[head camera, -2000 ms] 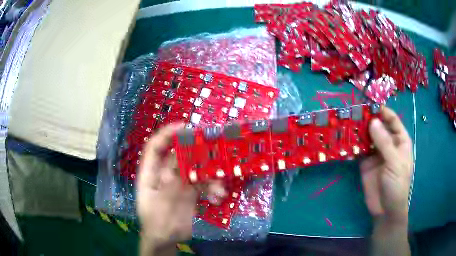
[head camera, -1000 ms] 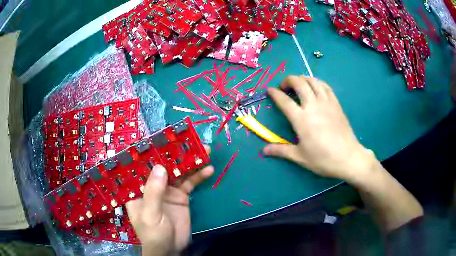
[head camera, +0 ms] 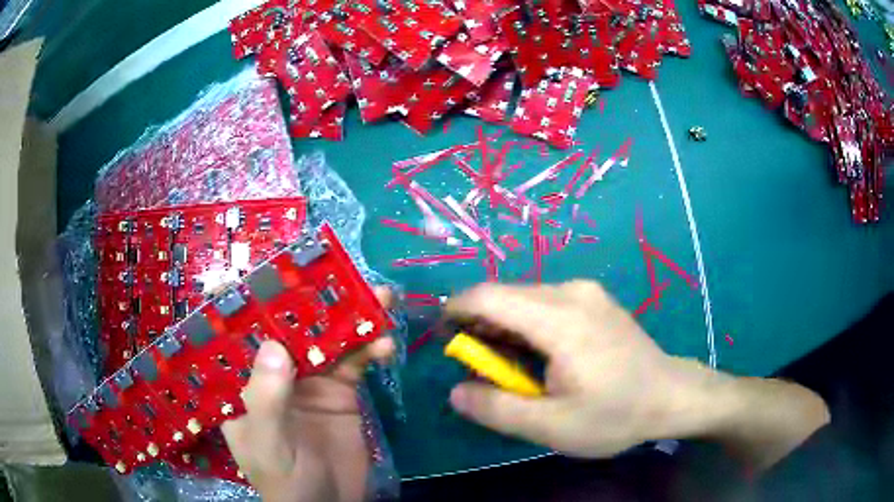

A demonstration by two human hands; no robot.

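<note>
My left hand holds a red panel strip by its right end, thumb on top. The strip slants from lower left to upper right, with grey blocks along its upper edge. My right hand is closed around the diagonal cutters; one yellow handle shows, and the jaws are not visible. The hand is just right of the strip, not touching it. A bare PCB panel lies under and behind the strip on bubble wrap.
Waste edge strips are scattered mid-bench. A heap of single boards lies at the back and another heap at the right. A carton flap stands at the far left. A wrapped panel stack lies behind the bare panel.
My right hand has left the strip, taken hold of the cutters among the waste strips and drawn them nearer. My left hand alone now holds the strip, tilted. The view has shifted right.
</note>
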